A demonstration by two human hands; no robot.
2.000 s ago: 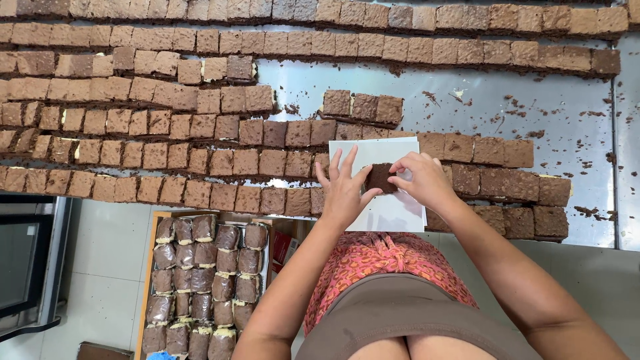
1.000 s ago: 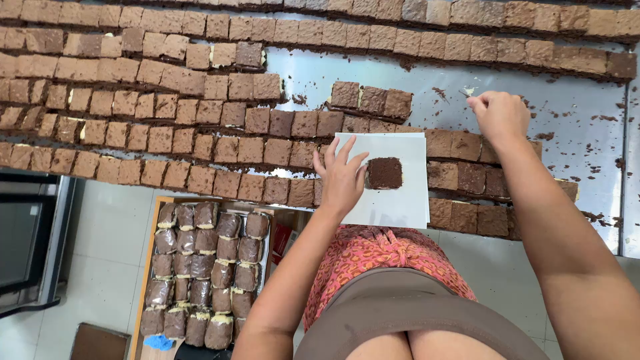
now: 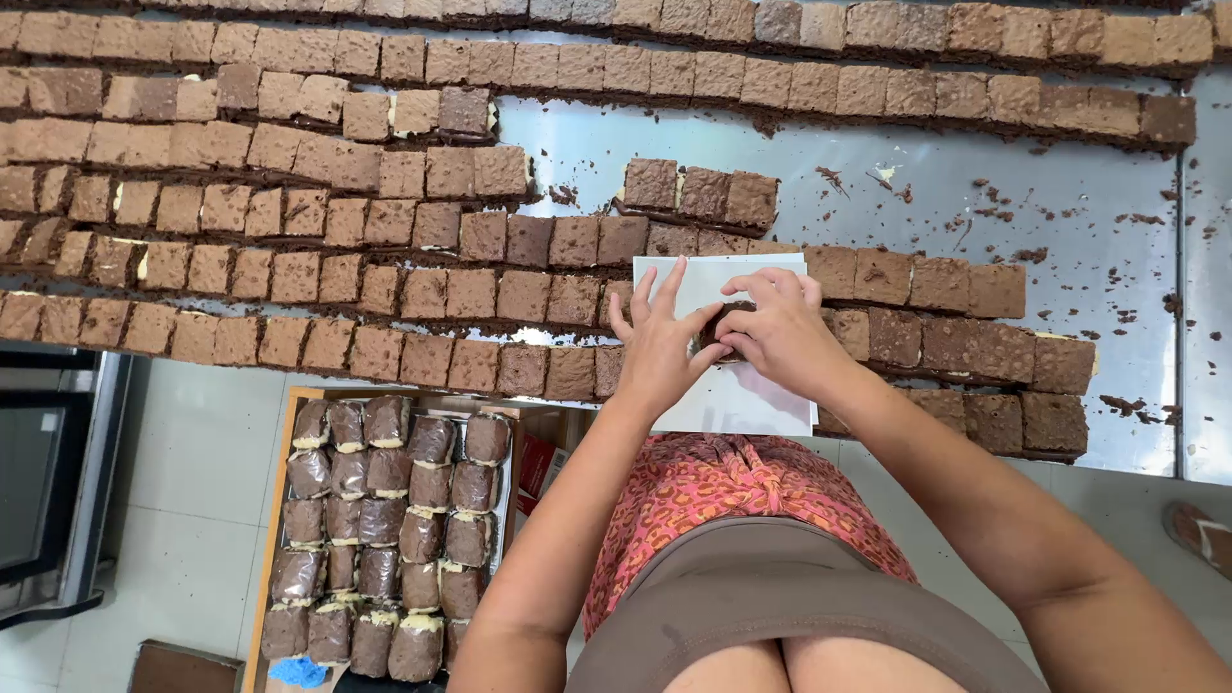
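A dark chocolate cake square (image 3: 727,332) stands between my two hands over a stack of white sheets (image 3: 741,404), partly covered by fingers. My right hand (image 3: 784,332) grips it from the right with thumb and fingertips. My left hand (image 3: 664,342) has its thumb and index fingertip at the square's left side, its other fingers spread over the sheets. The sheets lie across long rows of brown cake squares (image 3: 472,294). Just above the sheets sits a short row of three squares (image 3: 703,192).
Crumbs (image 3: 1030,255) are scattered over the metal table (image 3: 972,173) at right. Below the table at left, a tray in a wooden frame (image 3: 279,481) holds wrapped cake pieces (image 3: 380,525). A dark appliance (image 3: 48,472) stands at far left.
My right hand has come back from the crumb-strewn metal to the cake square, which lay flat on the sheets one second ago. My left thumb and index finger now meet at the square.
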